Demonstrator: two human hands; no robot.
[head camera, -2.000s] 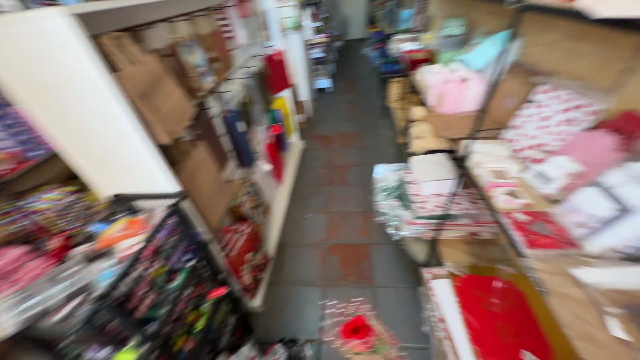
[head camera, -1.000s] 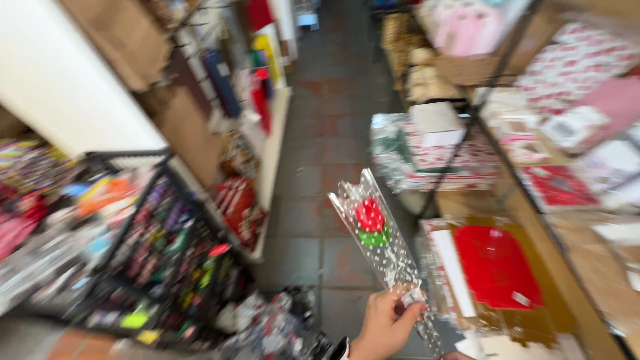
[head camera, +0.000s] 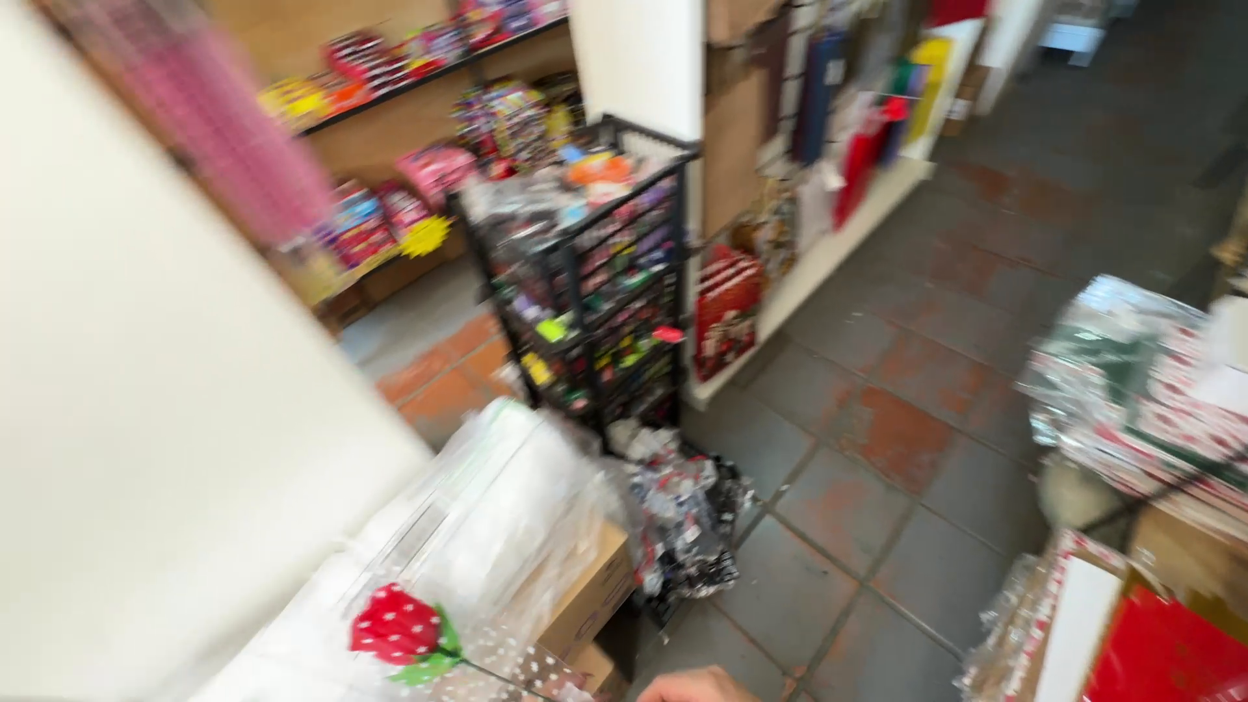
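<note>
A red fabric rose with white dots and green leaves lies in a clear, white-dotted sleeve at the bottom left, its thin stem slanting down to the right. Only the top of one hand, seemingly my right hand, shows at the bottom edge, close to the sleeve's lower end. Its fingers are cut off by the frame, so its grip cannot be told. My left hand is out of view. Behind the rose is a white roll in clear plastic.
A cardboard box sits beside the roll. Beyond stand plastic-wrapped goods and a black basket rack full of small packets. A white partition rises at left. A tiled aisle runs between shelves; flat packages lie at right.
The view has swung left. A second ago one hand held the sleeved rose upright over the aisle, with another hand at the bottom edge; now the rose lies lower left, its flower pointing left.
</note>
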